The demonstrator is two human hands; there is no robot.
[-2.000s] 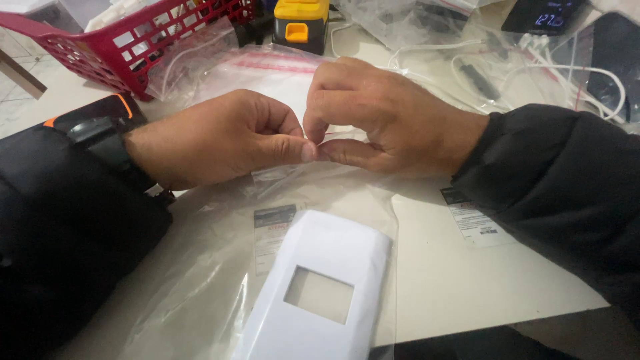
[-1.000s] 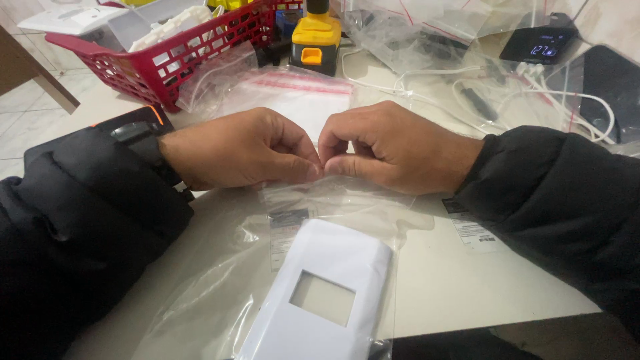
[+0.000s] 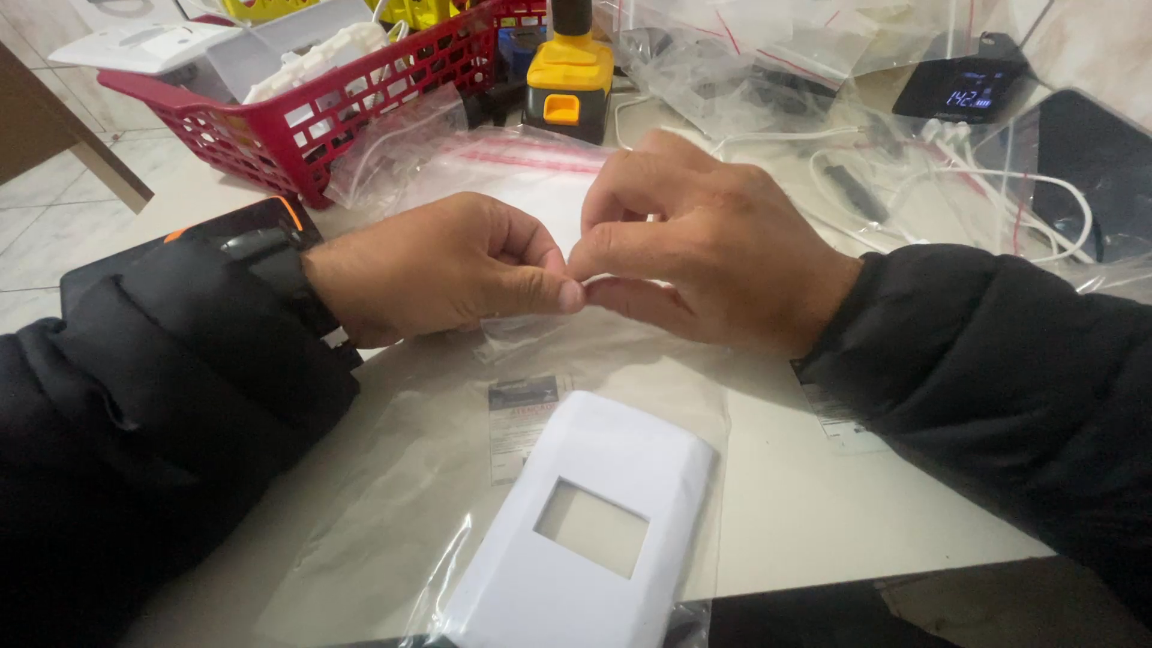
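My left hand [image 3: 459,265] pinches the top edge of a clear plastic bag [image 3: 378,504] between thumb and forefinger. Against its fingertips, my right hand [image 3: 702,247] also has thumb and forefinger closed at the bag's edge. Inside the bag, near the front of the table, lies a white plastic wall plate [image 3: 585,576] with a rectangular opening, tilted to the right at its upper end. A printed label [image 3: 522,423] shows by the plate's upper left corner. What exactly lies between the fingertips is hidden.
A red plastic basket [image 3: 306,135] with white parts stands back left, beside a yellow and black power tool battery [image 3: 569,85]. Behind my hands lie plastic bags with red stripes [image 3: 531,153]. White cables [image 3: 999,180] and a black device with a lit display [image 3: 963,90] are at right.
The fingers of my right hand have lifted and spread a little, while the fingertips of both hands stay together at the bag's edge. The device's display reads differently.
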